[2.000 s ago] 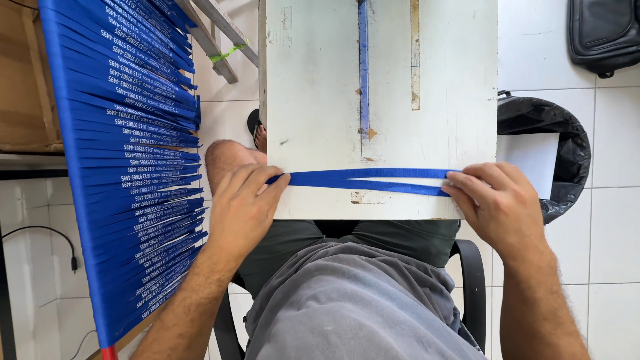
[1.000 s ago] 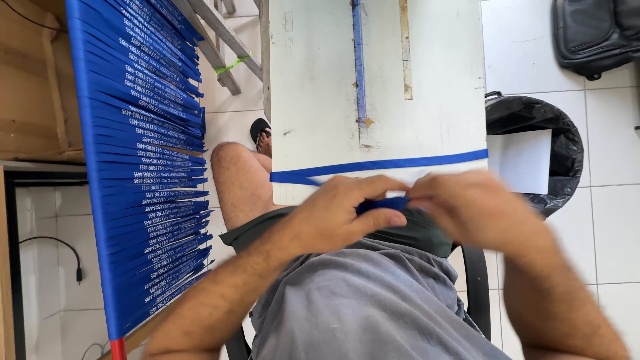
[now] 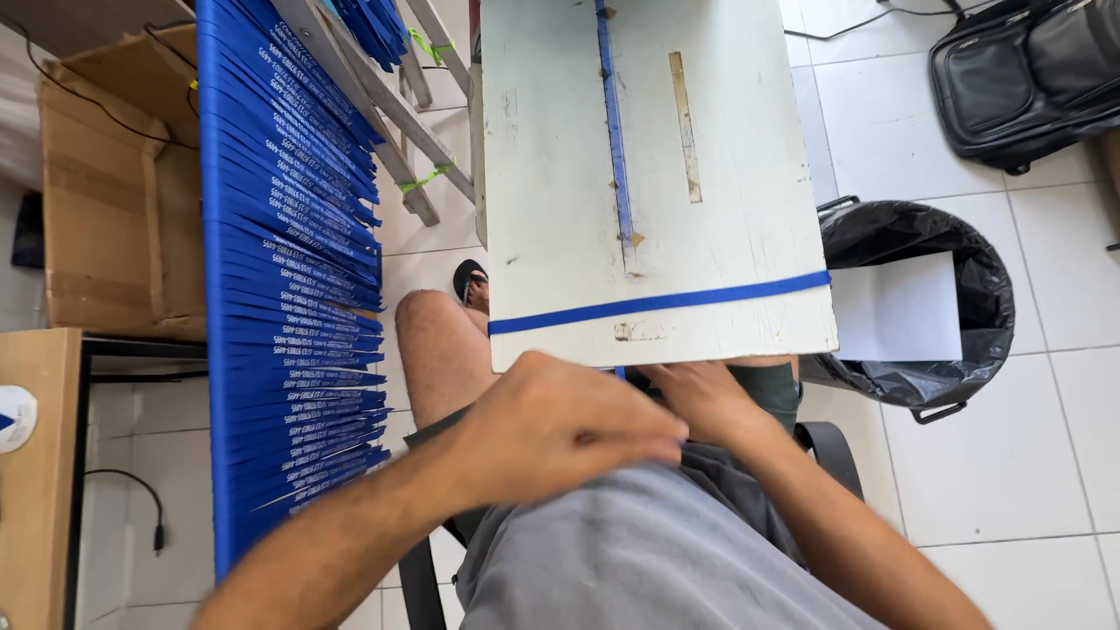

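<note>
A blue ribbon strap [image 3: 661,303] runs across the near end of the white board [image 3: 560,219], from one side edge to the other. My left hand [image 3: 560,429] is over my lap, just off the board's near edge, blurred, with fingers bent toward the right; whether it holds anything cannot be told. My right hand [image 3: 704,402] is at the near edge of the board, its fingertips partly hidden under it. A short bit of blue ribbon [image 3: 620,373] shows beside those fingertips. Many blue printed ribbons [image 3: 306,262] hang in a row at the left.
A black-lined bin [image 3: 984,289] with a white sheet [image 3: 901,306] in it stands right of the board. Farther right lies a black bag [image 3: 1006,87]. At the left are a cardboard box [image 3: 101,201], a wooden table edge [image 3: 66,437] and a ladder-like frame [image 3: 376,105].
Two seconds ago both hands held a blue ribbon over the board's near end. Now the ribbon lies across the board, and both hands have moved to its near edge and my lap.
</note>
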